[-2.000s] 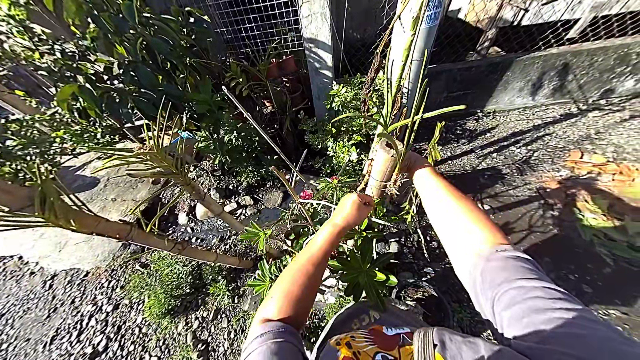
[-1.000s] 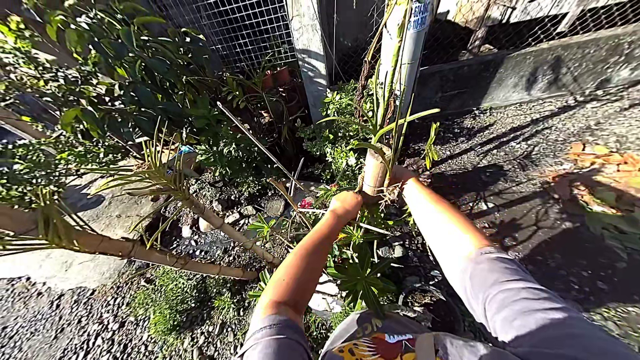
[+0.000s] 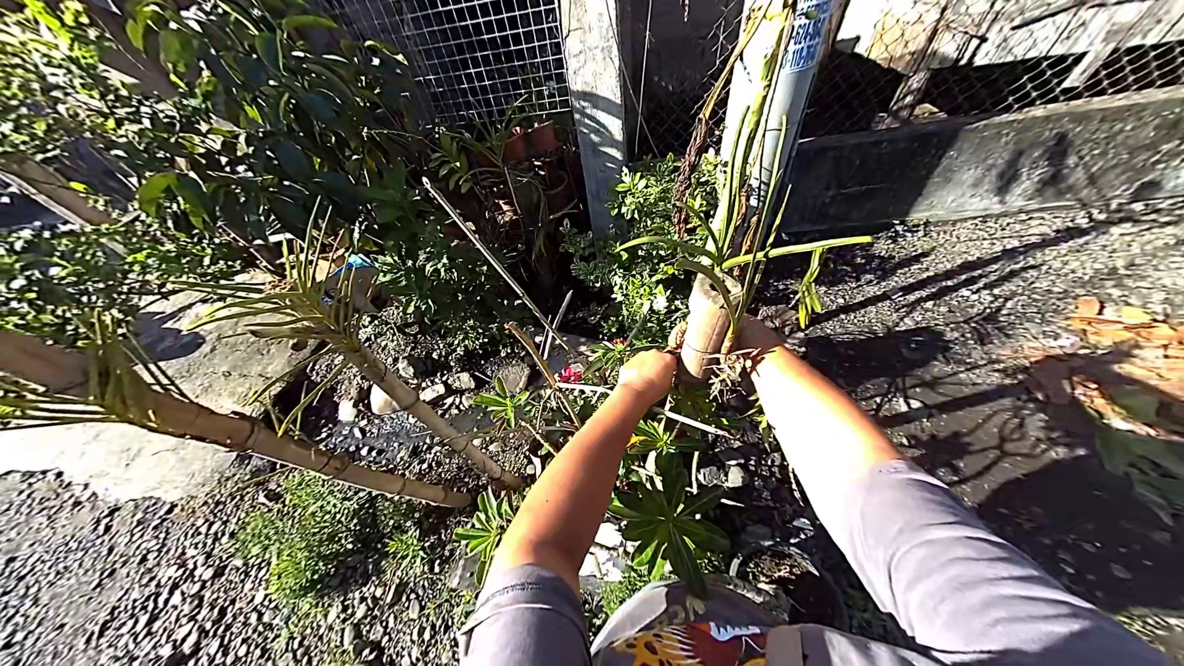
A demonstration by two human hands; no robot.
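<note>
A short, pale cut log (image 3: 707,328) stands upright between my two hands, in front of a light-coloured pole (image 3: 772,102). Long green orchid-like stems (image 3: 740,250) rise beside it, and thin roots (image 3: 731,370) hang at its lower right. My left hand (image 3: 649,372) is at the log's left side, its fingers curled and partly hidden. On the right side, my right hand (image 3: 757,340) lies mostly behind the stems and roots; how its fingers close is hard to see. Below the hands grows a leafy green plant (image 3: 671,523), with a small pink flower (image 3: 571,374) to their left.
Thick ringed plant stems (image 3: 305,453) lean in from the left over a large flat rock (image 3: 120,453). A dry stick (image 3: 490,259) slants left of the log. Behind stand a concrete post (image 3: 597,102), wire mesh (image 3: 490,55) and a low wall (image 3: 999,166). A dark pot (image 3: 786,564) sits near my shirt.
Both hands stay at the log. The log looks more upright than two seconds ago, when it leaned, and the hands sit slightly lower on it.
</note>
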